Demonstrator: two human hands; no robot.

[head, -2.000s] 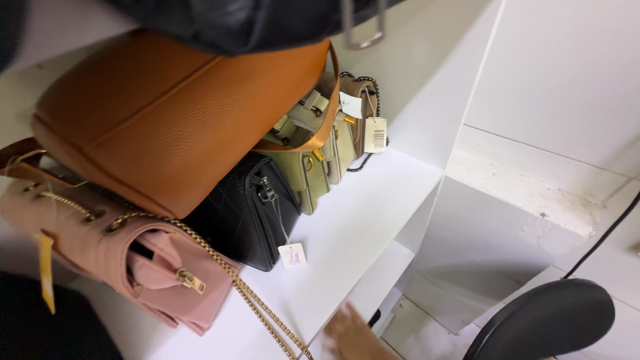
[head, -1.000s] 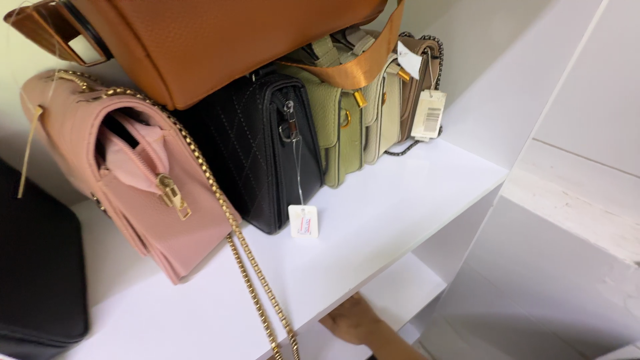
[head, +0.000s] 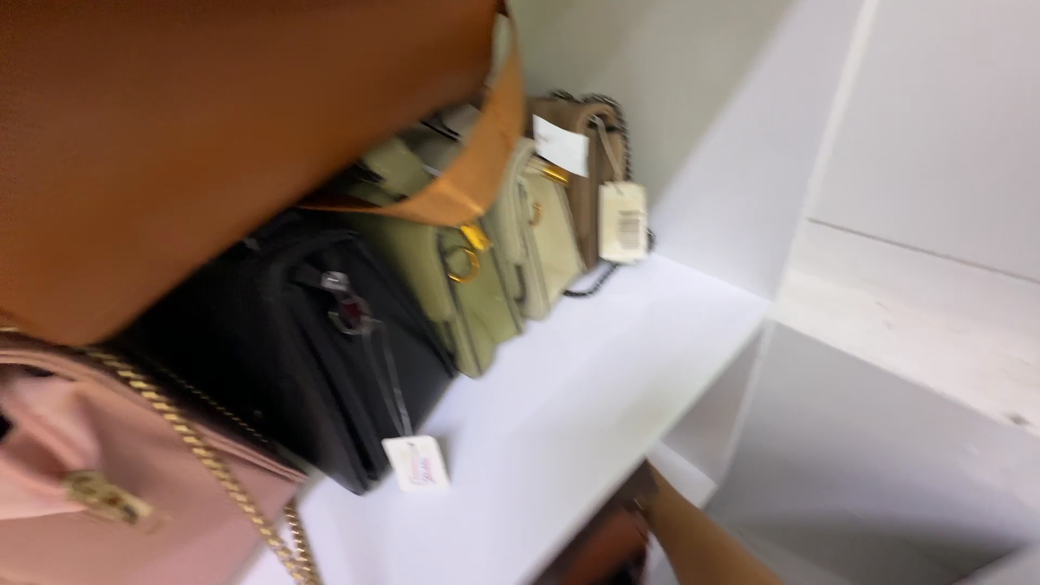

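My right hand (head: 640, 491) is at the lower middle, partly hidden by the shelf edge and blurred. Close beside it is a reddish-brown item (head: 605, 548), also blurred; whether the fingers grip it cannot be told. The forearm comes in from the bottom right. My left hand is out of view. On the white shelf (head: 520, 447) above the hand stand a black handbag (head: 357, 366) with a tag, a green handbag (head: 479, 292), a cream handbag (head: 548, 236) and a brown chain-strap bag (head: 589, 203). A pink handbag (head: 162, 520) with a gold chain fills the lower left.
A large tan-brown bag (head: 219, 138) lies over the upright bags, its strap (head: 487, 162) hanging in front of the green one. The shelf's side panel (head: 715, 179) rises at the right. White tiled wall (head: 942, 146) and a grey surface (head: 853, 455) lie beyond.
The reddish-brown item shows beside my right hand; it was not visible in the earlier frames. The view has shifted closer to the bags.
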